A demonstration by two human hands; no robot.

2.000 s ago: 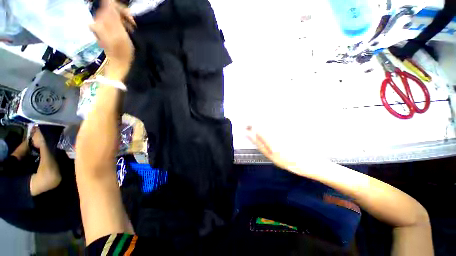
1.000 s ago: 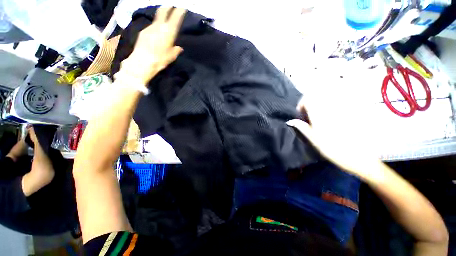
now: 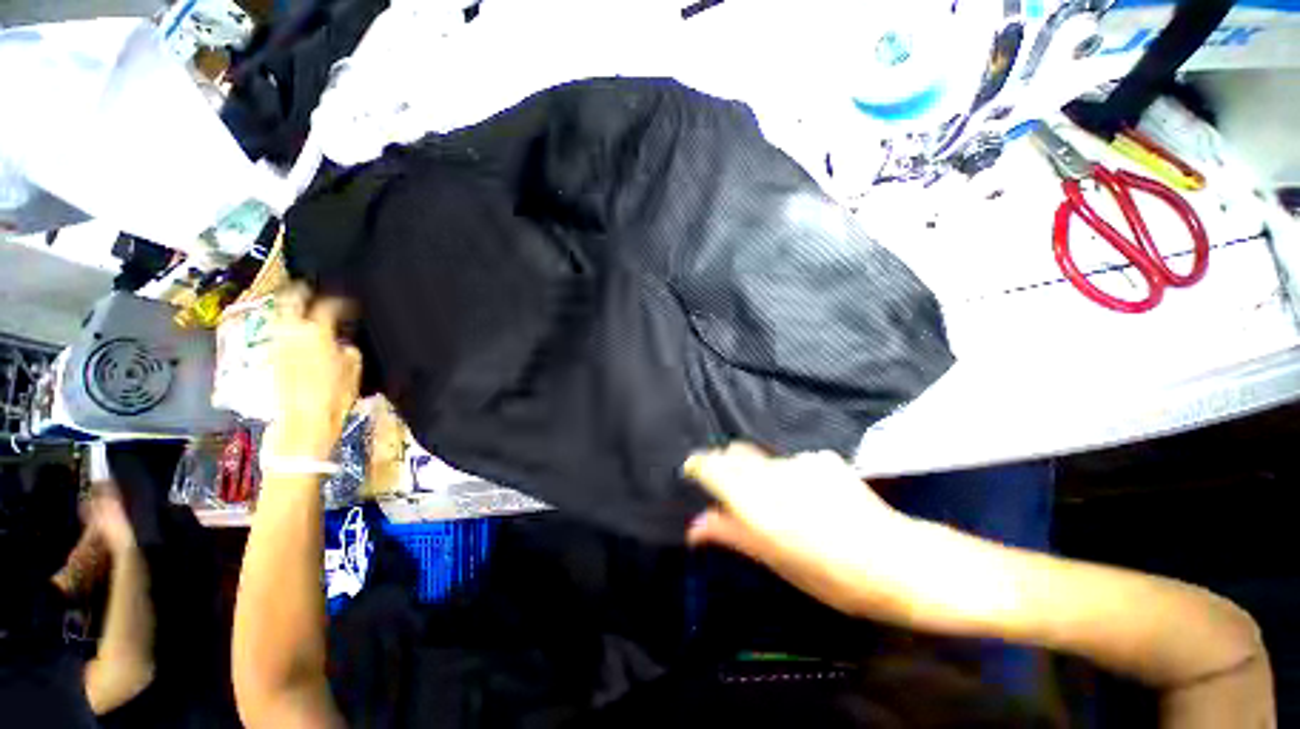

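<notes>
A black, finely ribbed garment piece (image 3: 570, 285) lies spread and wrinkled over the white table, its near edge reaching the table's front edge. My left hand (image 3: 311, 363) is at the cloth's left edge, blurred; whether its fingers grip the cloth cannot be told. My right hand (image 3: 770, 506) is at the cloth's near edge, with thumb and fingers pinching it. The underside of the cloth is hidden.
Red-handled shears (image 3: 1133, 242) and a yellow tool (image 3: 1158, 160) lie at the right. The sewing machine (image 3: 1169, 40) is at the top right. A grey box with a round grille (image 3: 129, 373), plastic bags (image 3: 121, 121) and another person's arm (image 3: 121, 605) are at the left.
The cloth has moved from my lap up onto the table and spread out. My left hand has moved down and left, my right hand down and left to the near edge.
</notes>
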